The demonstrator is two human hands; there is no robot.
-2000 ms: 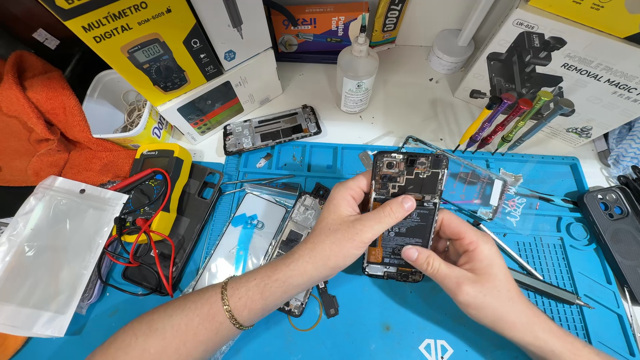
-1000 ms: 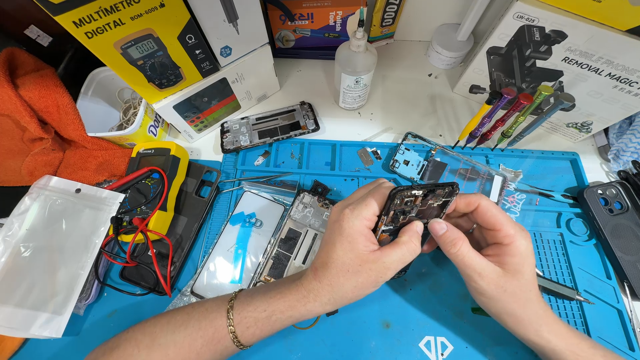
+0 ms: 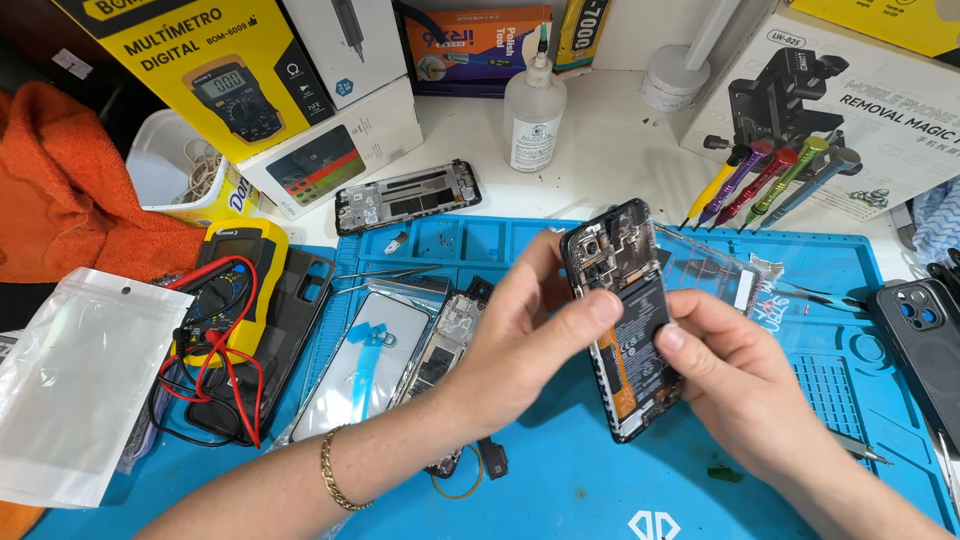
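Note:
An opened smartphone [image 3: 634,322] is held tilted above the blue mat, its battery, camera and orange flex cable exposed. My left hand [image 3: 517,330] grips its left edge, the thumb lying over the inner parts. On the right edge, my right hand [image 3: 727,367] holds it with the thumb beside the battery. Left of the phone, partly behind my left forearm, lie a phone frame with parts [image 3: 442,360] and a glossy panel with blue tape [image 3: 364,360]. A small black part [image 3: 493,457] and a thin yellow ring [image 3: 459,491] rest below my left wrist.
Several precision screwdrivers [image 3: 776,184] stand at the back right, near an alcohol bottle [image 3: 534,116]. Another phone frame [image 3: 409,196] lies behind the mat [image 3: 585,495]. A yellow multimeter [image 3: 240,285] with red and black leads is at left; a dark phone case [image 3: 919,352] is at right.
The phone was tilted nearly edge-on between both hands one second ago; now its open inner side faces the view again, and the hands have shifted their hold along its edges.

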